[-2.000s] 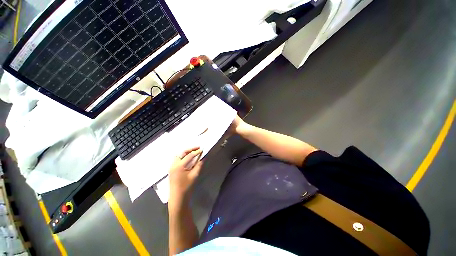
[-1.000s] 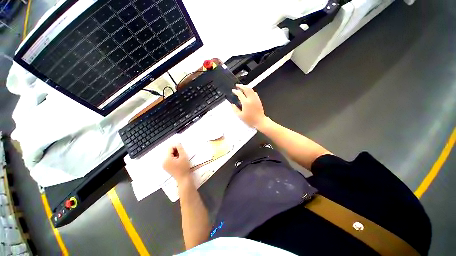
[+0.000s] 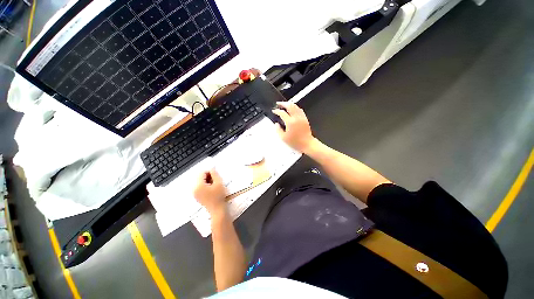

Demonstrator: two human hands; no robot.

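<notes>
My right hand (image 3: 295, 125) rests over a small black mouse (image 3: 279, 117) at the right end of the keyboard (image 3: 202, 137). My left hand (image 3: 210, 190) is curled into a loose fist on the white paper sheets (image 3: 234, 166); no held object can be made out inside it. A small tan card (image 3: 259, 173) lies on the sheets to the right of my left hand. A thin brownish strip runs from beside that hand towards the card. The monitor (image 3: 137, 58) shows a grid of outlined shapes on black.
A red emergency button (image 3: 245, 76) stands behind the keyboard, another (image 3: 84, 239) at the black rail's near left end. Whitish wrinkled film (image 3: 76, 169) covers the table behind. A black beam (image 3: 351, 49) runs to the upper right. Grey floor with yellow lines surrounds the console.
Since the oldest frame, my right hand has moved from the papers' edge up onto the mouse. My left hand has curled, and the tan card shows beside it. Little has changed in the last second.
</notes>
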